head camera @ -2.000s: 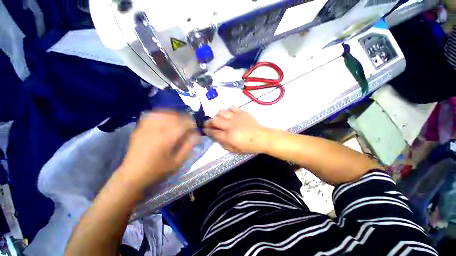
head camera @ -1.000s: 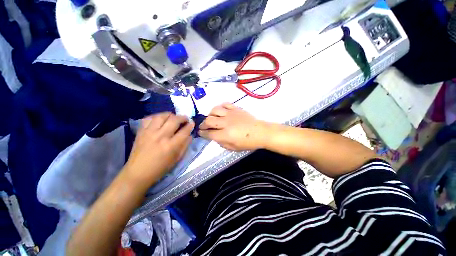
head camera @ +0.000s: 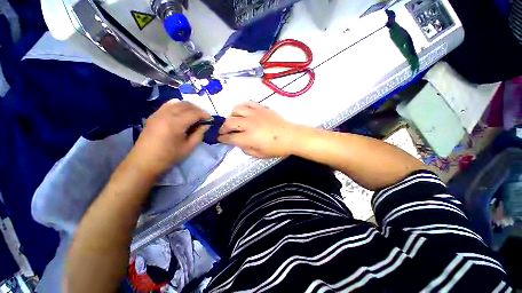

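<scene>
A small folded piece of navy fabric point(head camera: 213, 131) is pinched between my two hands, just in front of the needle area. My left hand point(head camera: 171, 134) grips its left side, fingers bent. My right hand point(head camera: 256, 130) grips its right side. Grey-blue fabric point(head camera: 94, 174) spreads under and left of my left hand, joined by heaped navy cloth point(head camera: 63, 109). The white sewing machine head point(head camera: 123, 43) stands behind, with a blue knob point(head camera: 177, 27) and blue parts near the presser foot. My fingers hide the fabric's edges.
Red-handled scissors point(head camera: 289, 67) lie right of the needle, blades towards it. A navy scrap point(head camera: 257, 33) lies behind them. A dark green bundle point(head camera: 404, 43) lies at the bed's right end, with a thread running left. The ruler edge point(head camera: 366, 103) borders the front. Pale cloth point(head camera: 435, 117) lies beyond it.
The view has shifted, so the machine and scissors sit higher and further left. My left hand has come to the navy piece. Both hands now hold it, and more of it shows between them.
</scene>
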